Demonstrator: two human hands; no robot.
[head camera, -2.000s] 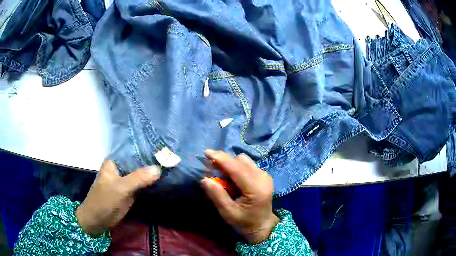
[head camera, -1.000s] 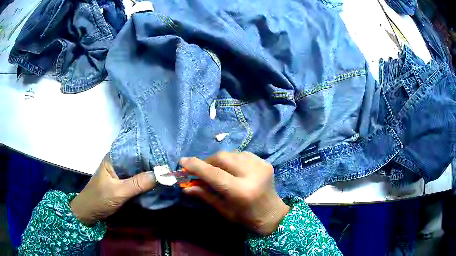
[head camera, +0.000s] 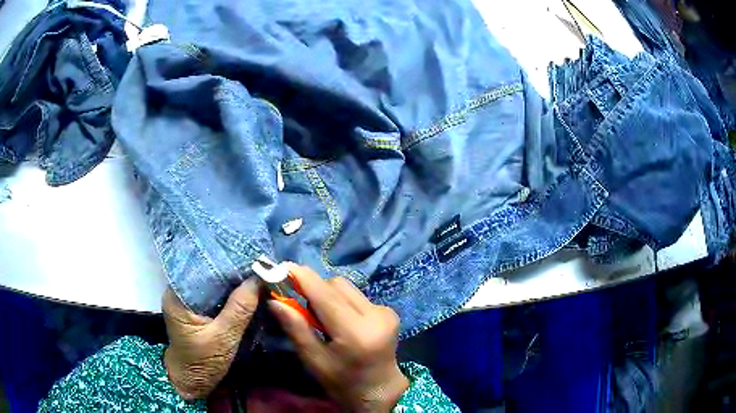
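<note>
A blue denim garment (head camera: 339, 89) lies spread over the table, with yellowish seams and a black label (head camera: 450, 248) at its collar strip. My left hand (head camera: 208, 339) pinches the garment's near-left edge between thumb and fingers. My right hand (head camera: 347, 339) holds small orange-handled snips (head camera: 300, 305). Their metal blades are at a white label (head camera: 270, 269), close to my left thumb. Whether the blades touch the label is unclear. Another small white label (head camera: 292, 227) lies on the garment.
Dark denim pieces (head camera: 73, 121) with a whitish tie lie at the left. Stacked denim pieces (head camera: 654, 153) lie at the right. The white table (head camera: 64, 242) has a curved near edge. Blue crates (head camera: 557, 355) stand below it at the right.
The garment has shifted left in view. My left hand has moved right and the right hand slightly left and down. The snips' orange handle now shows more fully between my right fingers.
</note>
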